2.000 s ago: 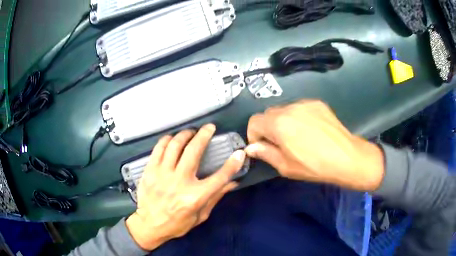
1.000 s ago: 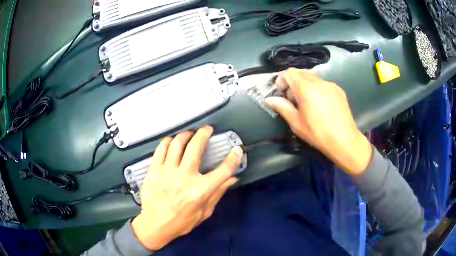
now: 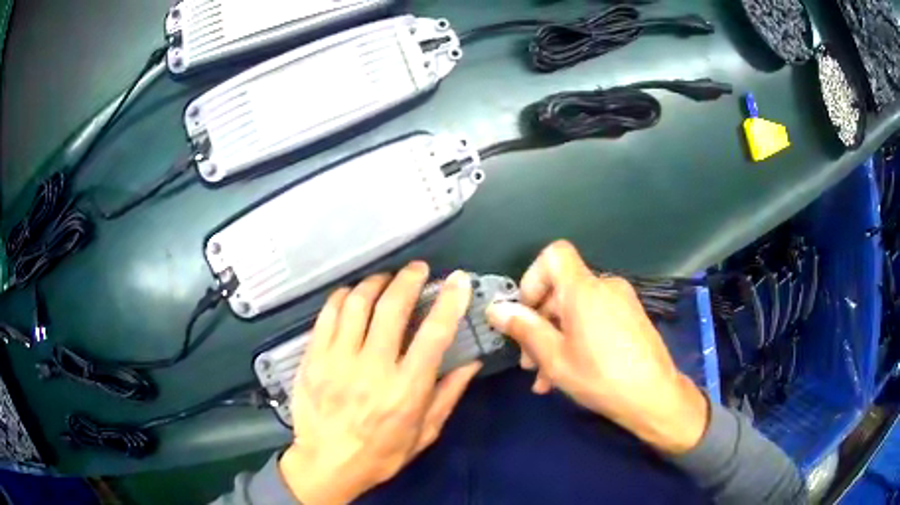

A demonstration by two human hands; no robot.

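Observation:
The nearest grey charger unit [image 3: 281, 365] lies at the bench's front edge, mostly covered by my hands. My left hand [image 3: 380, 380] lies palm down on it, fingers spread, thumb near its right end. My right hand [image 3: 602, 345] pinches a small grey end cover [image 3: 496, 292] at the unit's right end. My fingers hide part of the cover. The unit's black output cord [image 3: 646, 294] runs out behind my right hand.
Three more charger units, one of them here [image 3: 345, 222], lie beyond, with coiled black cords on both sides. A yellow bottle [image 3: 766, 138] with a blue tip lies right, near dishes of pale screws [image 3: 840, 99] and dark parts [image 3: 780, 30]. A blue bin [image 3: 861, 247] stands below the edge.
My right hand has moved from beside the second unit down to the nearest unit's right end, bringing the grey cover there. My left hand stays on the unit.

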